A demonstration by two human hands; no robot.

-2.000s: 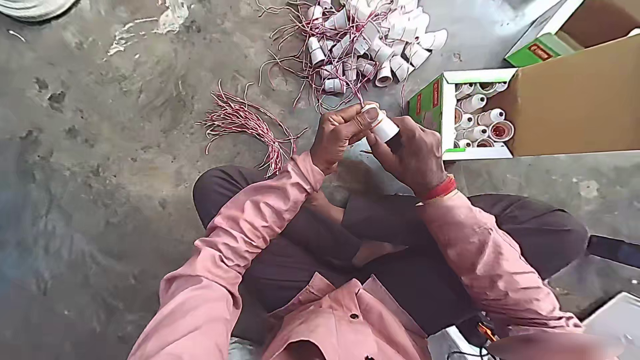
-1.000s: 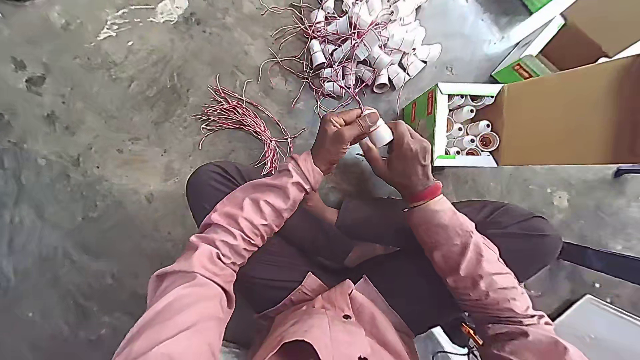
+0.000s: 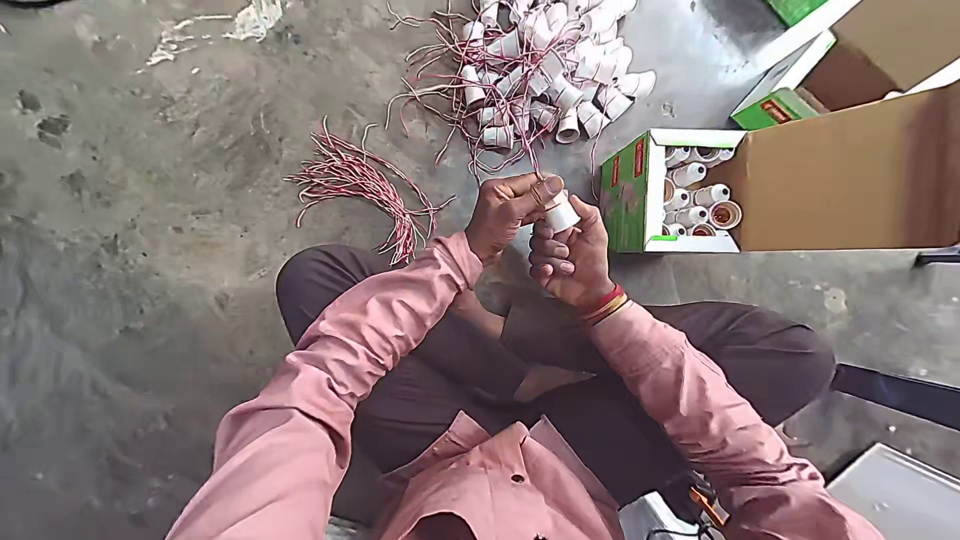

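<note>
A white plastic lamp holder (image 3: 561, 213) is held between my two hands. The fingers and thumb of my left hand (image 3: 504, 212) pinch its upper end, where a red-and-white twisted wire runs upward. My right hand (image 3: 574, 251) grips the holder from the right and below. Beyond the hands lies a heap of white lamp holders (image 3: 568, 124) tangled with wires. A bundle of loose red-and-white twisted wires (image 3: 356, 184) rests on the floor to the left.
An open green and white cardboard box (image 3: 624, 196) with several white holders inside stands at the right. Another open box (image 3: 780, 111) is behind it. My crossed legs (image 3: 420, 375) lie beneath my arms. A pale flat panel (image 3: 900, 487) lies at the lower right.
The fingers of my right hand have curled in below the white holder, and the dark part seen at its lower end two seconds ago no longer shows. The holder stays between both hands.
</note>
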